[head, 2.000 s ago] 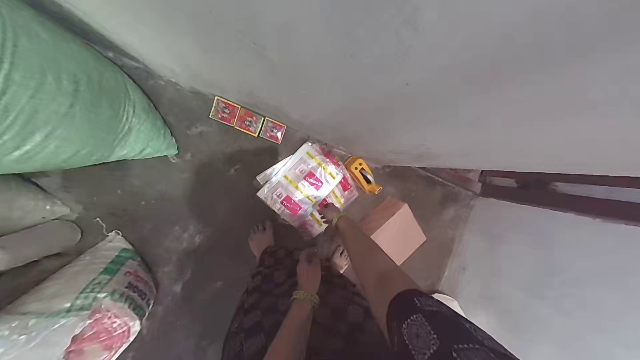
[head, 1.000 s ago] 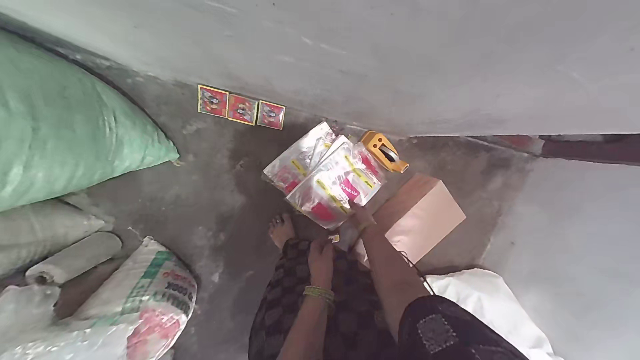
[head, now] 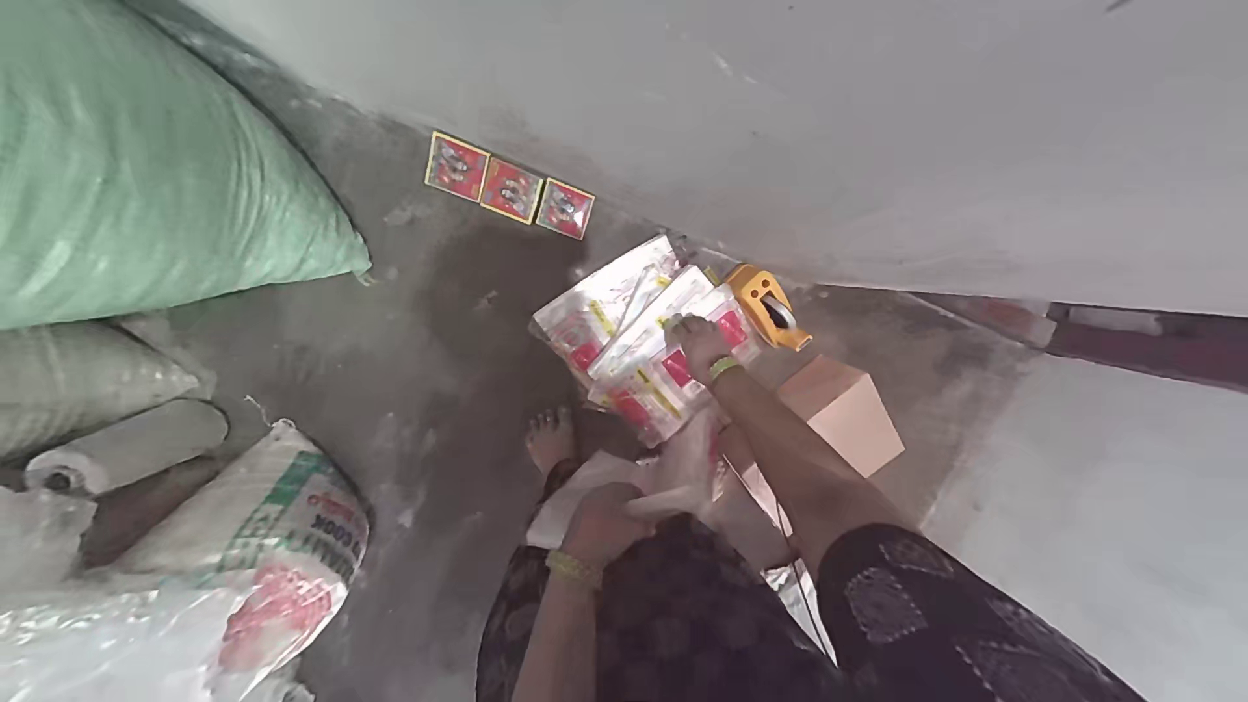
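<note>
My left hand (head: 606,522) is closed on a whitish, partly see-through plastic bag (head: 682,468) over my lap. My right hand (head: 697,343) lies on a pile of printed plastic packets (head: 634,405) in white, pink and yellow; whether its fingers pinch one cannot be told. Right behind the pile, a yellow tape dispenser (head: 768,304) rests against the foot of the wall. A brown cardboard box (head: 846,414) stands on the floor to the right, partly behind my right forearm.
Three red square packets (head: 510,189) lie in a row along the wall (head: 780,146). A big green sack (head: 166,185) fills the upper left. Below it are a plastic roll (head: 136,448) and a printed white woven sack (head: 302,526). My bare foot (head: 551,439) is near the pile.
My left hand, which was by my knee, now holds a whitish plastic bag over my lap. My right hand has moved further up onto the packets.
</note>
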